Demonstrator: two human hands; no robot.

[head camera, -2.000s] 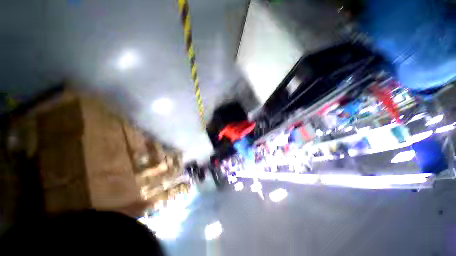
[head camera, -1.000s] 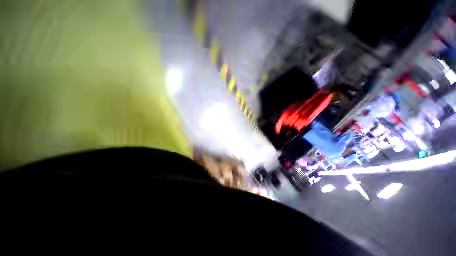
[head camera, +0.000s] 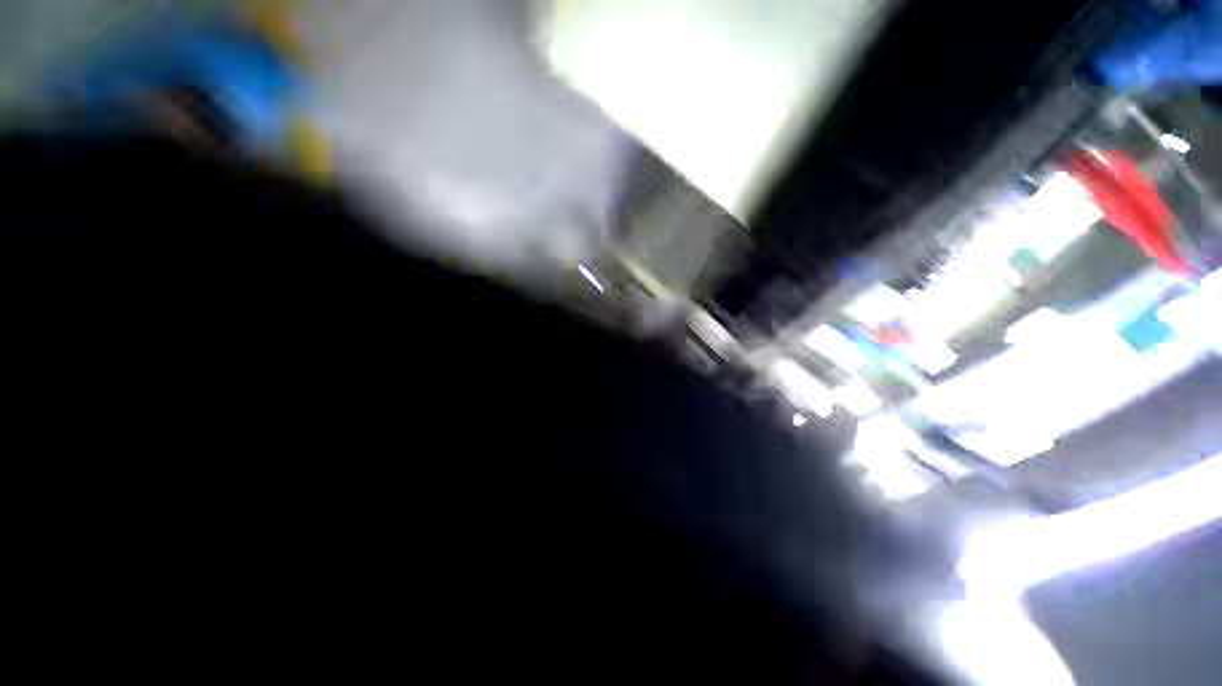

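Observation:
A large black shape point(head camera: 335, 442) lies very close to the camera and covers the lower left and middle of the view. What it is cannot be told. Neither my left hand nor my right hand can be made out. A pale box-like body point(head camera: 710, 81) hangs in from the top middle, with a dark area beside it on the right. The picture is tilted, seemingly upside down, and strongly blurred.
A brightly lit bench point(head camera: 965, 295) runs along the right with a red hanging piece point(head camera: 1132, 208) and a glaring light strip point(head camera: 1126, 523). Grey floor point(head camera: 469, 107) shows at the top, with a blurred yellow strip. Blurred blue patches show at the top left and top right.
The view has swung and moved nearer the lit bench. The black shape covers more of the picture. The yellow-green surface at the left has gone, and a pale body has come in at the top.

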